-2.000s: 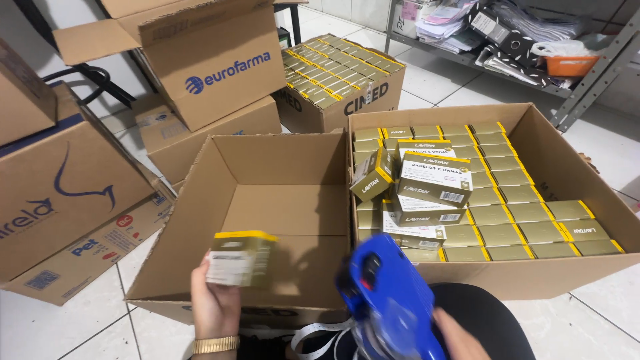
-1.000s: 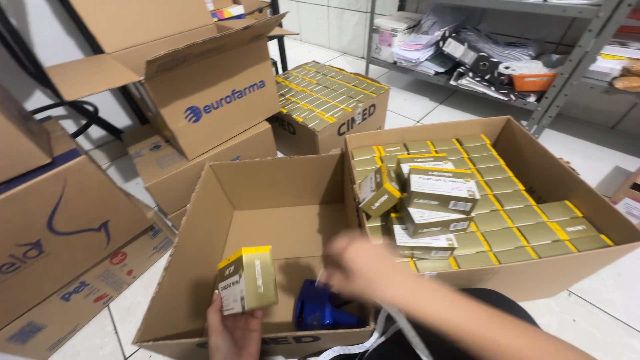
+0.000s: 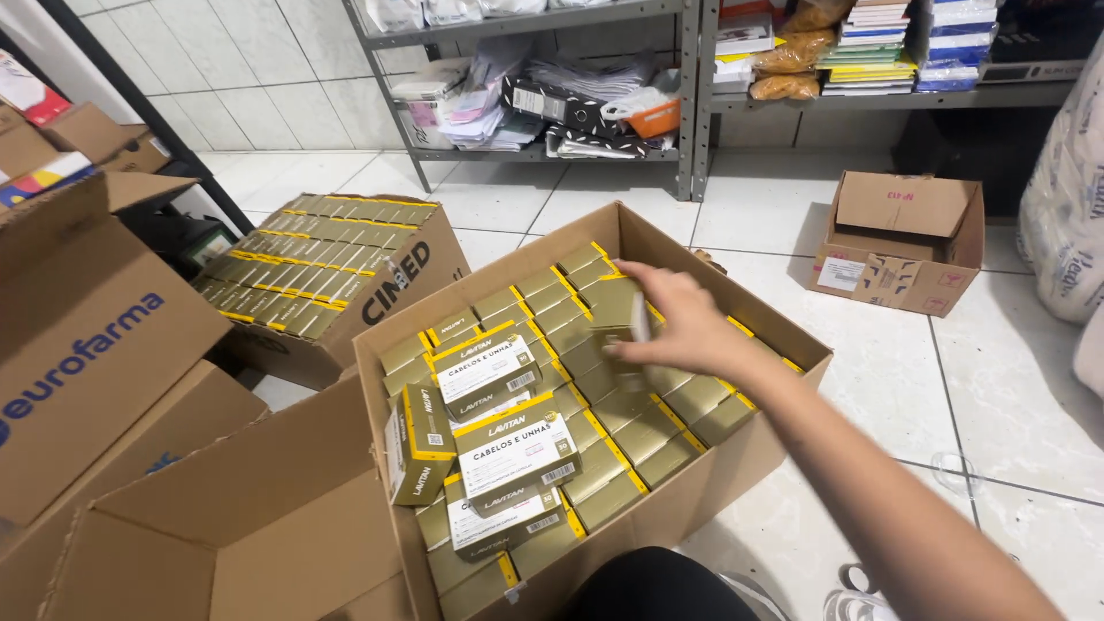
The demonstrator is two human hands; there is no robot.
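Observation:
My right hand (image 3: 681,323) is over the right part of a large cardboard carton (image 3: 595,552), its thumb and fingers around a small gold-and-yellow Lavitan box (image 3: 623,332), slightly blurred. Rows of like boxes, packed on edge, fill the carton below it. On top of the rows at the left lie several loose Lavitan boxes with white faces up, among them an upper one (image 3: 487,371) and a nearer one (image 3: 517,448); another stands tilted (image 3: 421,444) against the carton's left wall. My left hand is out of view. An open carton (image 3: 216,509) lies at the lower left; only part of its inside shows.
A Cimed carton (image 3: 414,289) full of similar boxes stands behind at the left, beside a Eurofarma carton (image 3: 95,362). Metal shelves (image 3: 552,157) with papers and binders are at the back. A small open carton (image 3: 897,250) sits on the tiled floor at the right.
My right hand let go of the blue handheld tool and moved to the full carton, where it holds a box. My left hand, earlier holding a box, is out of view. The view has swung right.

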